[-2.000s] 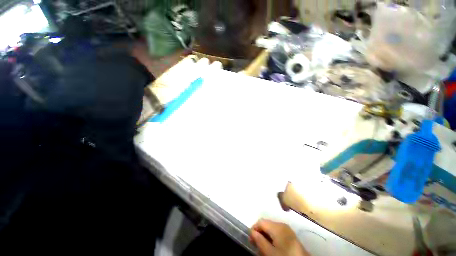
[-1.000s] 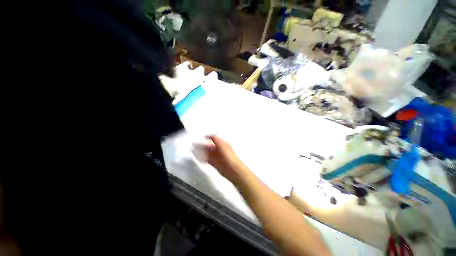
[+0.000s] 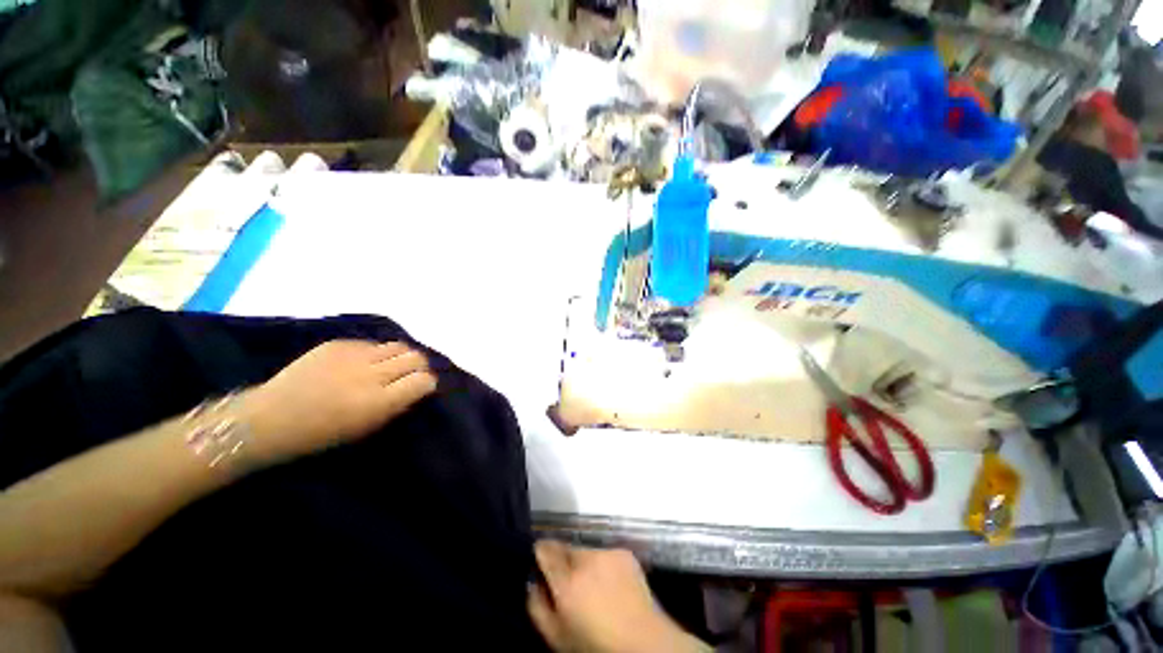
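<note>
A black garment piece (image 3: 319, 536) covers the lower left of the table and hangs over its front edge. My left hand (image 3: 338, 396) lies flat on top of the cloth, palm down, with a bracelet at the wrist. My right hand (image 3: 593, 593) is at the table's front edge, its fingertips pinching the right edge of the cloth. The white and teal sewing machine (image 3: 816, 300) stands to the right. Its presser foot area (image 3: 666, 334) is to the right of the cloth, apart from it.
Red-handled scissors (image 3: 877, 449) and a yellow-orange packet (image 3: 992, 498) lie near the front edge. A blue gooseneck lamp (image 3: 682, 236) stands before the machine head. Thread cones (image 3: 526, 135), bags and a blue plastic bag (image 3: 899, 117) are heaped behind. A measuring strip (image 3: 765, 549) runs along the edge.
The view has swung right. The black cloth now lies lower, over the table's left front. My left hand has come into view on it, and my right hand is now at its edge.
</note>
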